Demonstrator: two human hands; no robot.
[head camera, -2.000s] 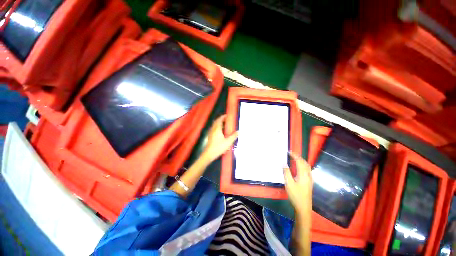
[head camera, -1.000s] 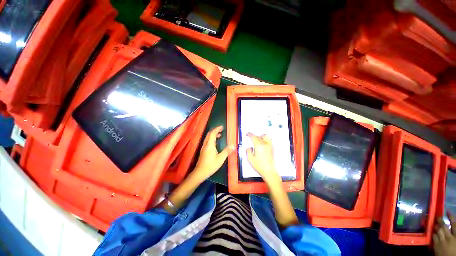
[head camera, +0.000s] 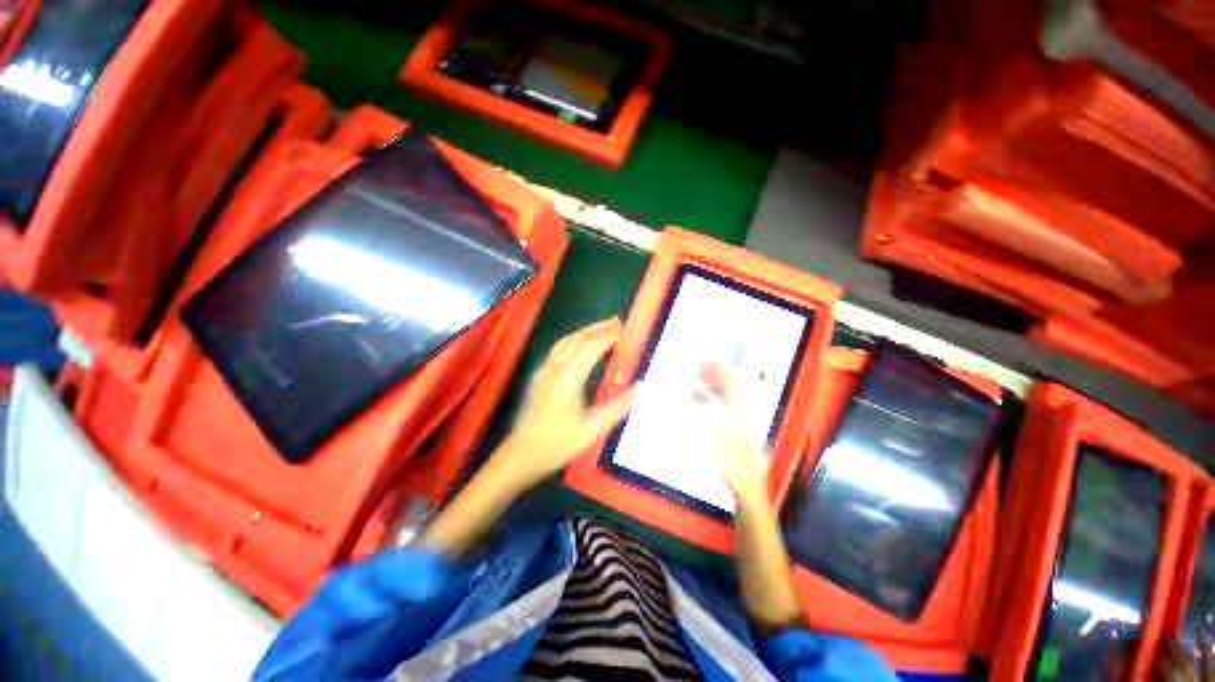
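Observation:
A tablet with a lit white screen (head camera: 673, 386) lies in an orange-red foam tray (head camera: 809, 296) in front of me, tilted clockwise. My left hand (head camera: 562, 406) is at the tray's left edge, thumb over the rim at the tablet's side; whether it grips is hard to tell. My right hand (head camera: 736, 433) is over the screen's lower right half, blurred, a finger pointing at the screen, holding nothing. Small blurred marks show on the screen near the fingers.
A large dark tablet (head camera: 360, 293) lies on orange trays at left. Another dark tablet (head camera: 899, 480) lies on a tray at right, beside a trayed tablet (head camera: 1106, 560). An open tablet (head camera: 540, 69) sits in a tray at the back. Stacked trays (head camera: 1039, 200) stand back right. A white panel (head camera: 100, 533) is lower left.
The tray with the lit tablet has turned from upright to tilted clockwise. My right hand came over the screen from its right edge and is now further right than a second ago.

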